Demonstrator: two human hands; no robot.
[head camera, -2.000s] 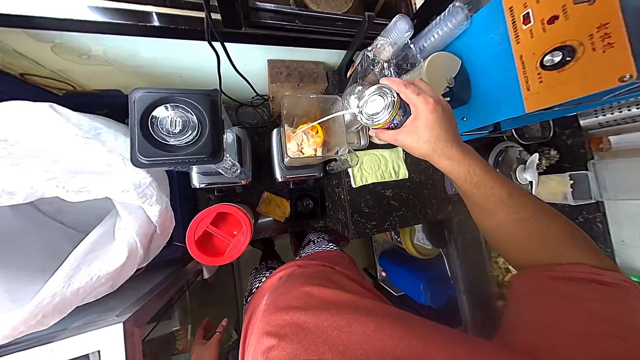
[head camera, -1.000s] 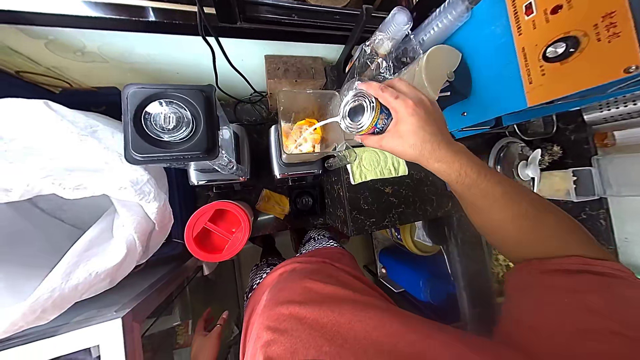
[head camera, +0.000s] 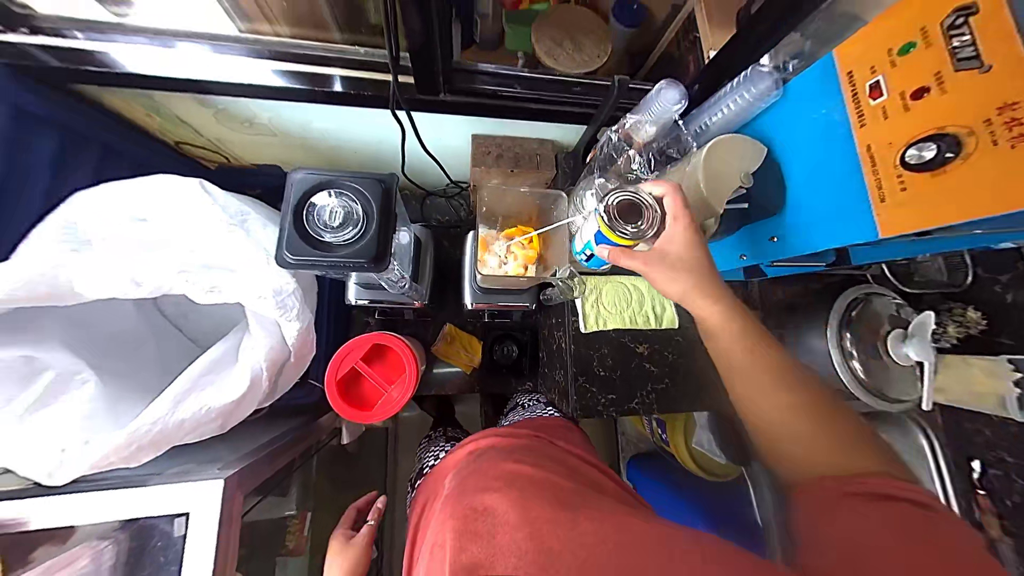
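Note:
My right hand (head camera: 672, 248) grips a tin can (head camera: 620, 224) with a blue and yellow label, tilted over the right side of an open blender jar (head camera: 522, 200). A thin white stream runs from the can into the jar, onto orange fruit pieces and whitish chunks (head camera: 510, 250). The jar sits on a silver blender base (head camera: 500, 298). My left hand (head camera: 356, 532) hangs low at the lower left, away from the counter, its fingers apart with nothing seen in them; a ring is on one finger.
Left of the jar stands a second blender with a black lid (head camera: 337, 220). Nearer are a red-lidded container (head camera: 374, 378) and a large white bag (head camera: 160, 320). A green cloth (head camera: 628, 304) lies beneath my right hand. Plastic cups (head camera: 732, 100) and an orange-fronted machine (head camera: 936, 112) stand at the right.
The can in my right hand has tipped further toward the jar, and the stream still runs. My left hand stays low at the side.

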